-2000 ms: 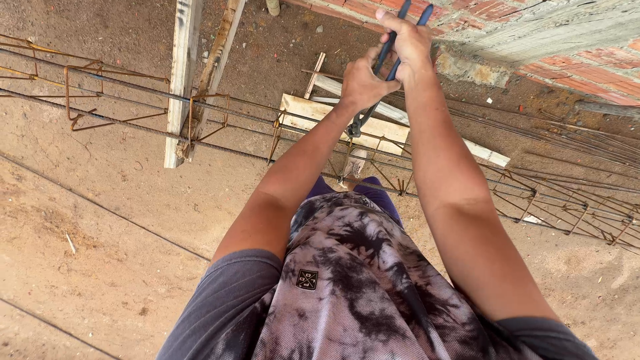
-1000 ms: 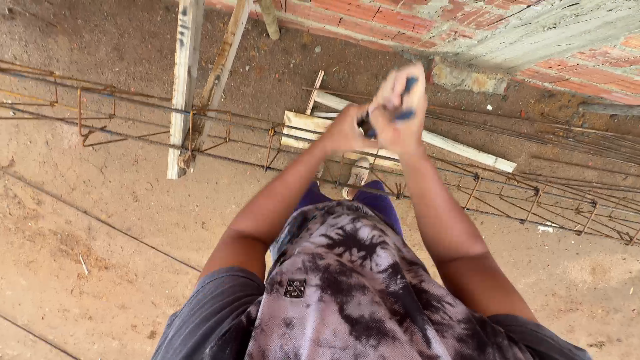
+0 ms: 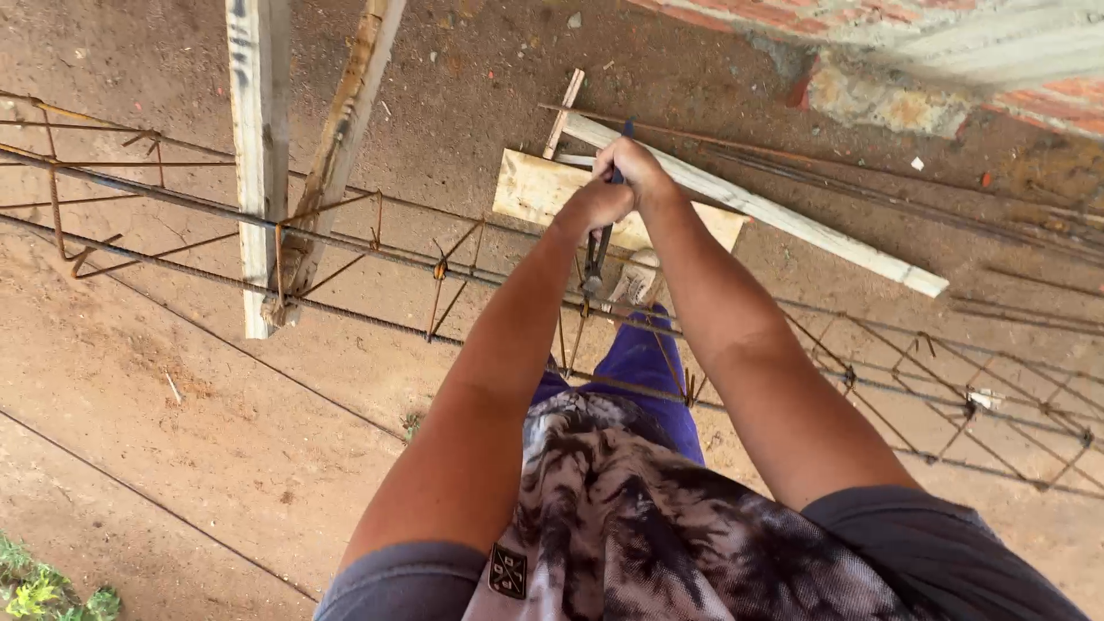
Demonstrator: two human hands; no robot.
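My left hand [image 3: 601, 207] and my right hand [image 3: 632, 164] are close together, both closed around the blue handles of long pincers [image 3: 597, 257]. The head of the pincers points down toward me and meets the rebar cage [image 3: 483, 276] at a crossing of a long bar and a stirrup. The cage, made of rusty steel bars with bent stirrups tied by wire, runs across the whole view between my arms and my legs. My fingers partly hide the handles.
Two wooden posts [image 3: 259, 172] stand against the cage on the left. Beyond my hands, a wide board [image 3: 535, 185] and a long plank [image 3: 811, 226] lie on the dirt by my shoe [image 3: 636, 278]. Loose rebar [image 3: 828, 177] lies near the brick wall [image 3: 1056, 99] at the upper right.
The handles of the pincers, spread apart two seconds ago, are now close together. My hands have come together around them, and the pincers point at the cage.
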